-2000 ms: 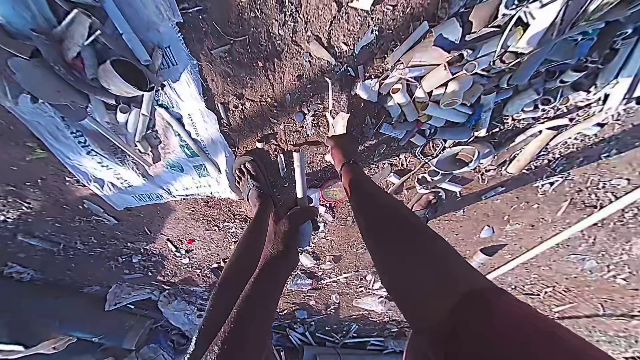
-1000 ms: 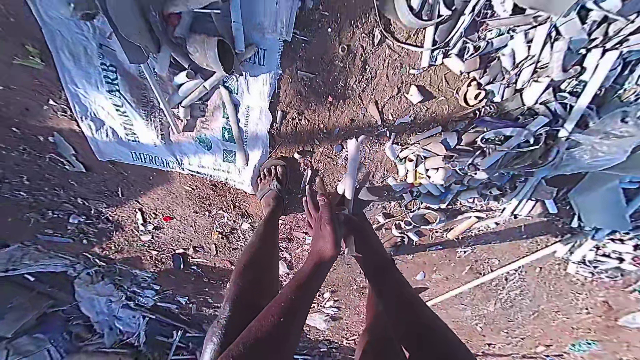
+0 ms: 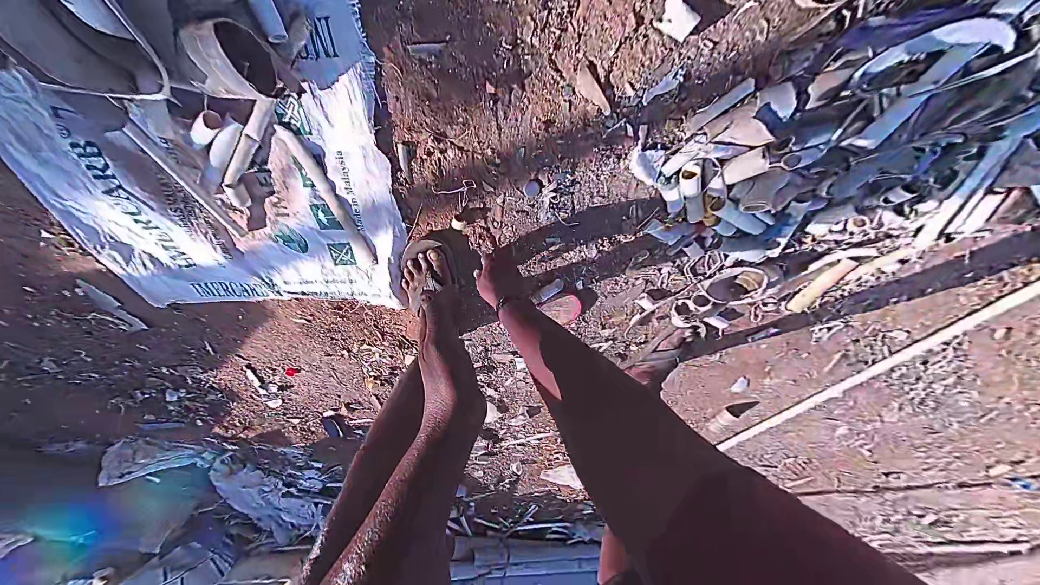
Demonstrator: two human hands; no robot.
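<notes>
My right hand (image 3: 497,278), with a dark band at the wrist, reaches low over the ground just right of my sandalled left foot (image 3: 426,272). Its fingers are in shadow, and a small dark thing with a pale yellowish end (image 3: 459,223) lies by their tips; whether they grip it cannot be told. My left hand (image 3: 443,337) is bent down at my left foot and ankle, blending with them, so its fingers and anything in it cannot be made out. A round, red-rimmed thing (image 3: 562,309) lies on the soil right of my right wrist.
A printed white woven sack (image 3: 357,195) at the upper left bears cut pipe pieces (image 3: 231,61). Broken pipes and plastic scraps (image 3: 756,179) are heaped at the upper right. A long pale rod (image 3: 877,366) lies across the right side. Crumpled sheeting (image 3: 260,487) lies at the lower left.
Two seconds ago my left hand held a white tube; a second ago both hands were together at a pale piece. Now the hands are apart and lower, and that piece is not seen in them.
</notes>
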